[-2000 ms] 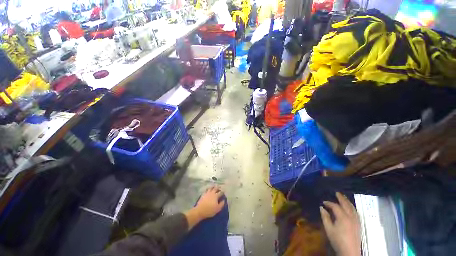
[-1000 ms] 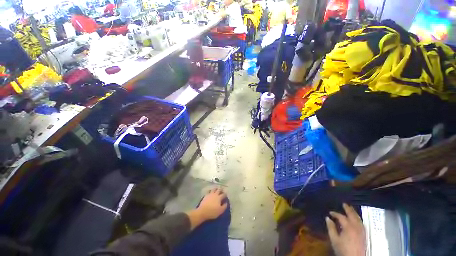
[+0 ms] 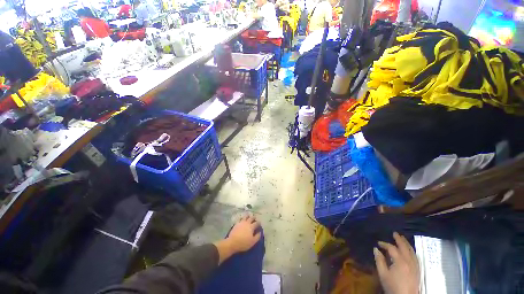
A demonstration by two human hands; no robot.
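My left hand (image 3: 245,234) rests with slightly bent fingers on a dark blue cloth surface (image 3: 232,270) at the bottom middle, possibly my own leg. It holds nothing that I can see. My right hand (image 3: 398,265) lies at the bottom right with its fingers apart, on black cloth (image 3: 368,229). It is beside a stack of white papers or pieces (image 3: 438,267), which touches its outer side. The right hand is cut off by the lower edge.
A blue crate (image 3: 198,163) of maroon pieces (image 3: 166,133) stands left of the littered aisle (image 3: 247,166). Another blue crate (image 3: 339,186) is at right, under a red bag (image 3: 330,129). Yellow-and-black pieces (image 3: 442,69) are heaped at right. People sit or stand farther back.
Since the first frame the view has shifted slightly, so the crates and heap appear lower and farther right. Both hands keep nearly the same place and pose.
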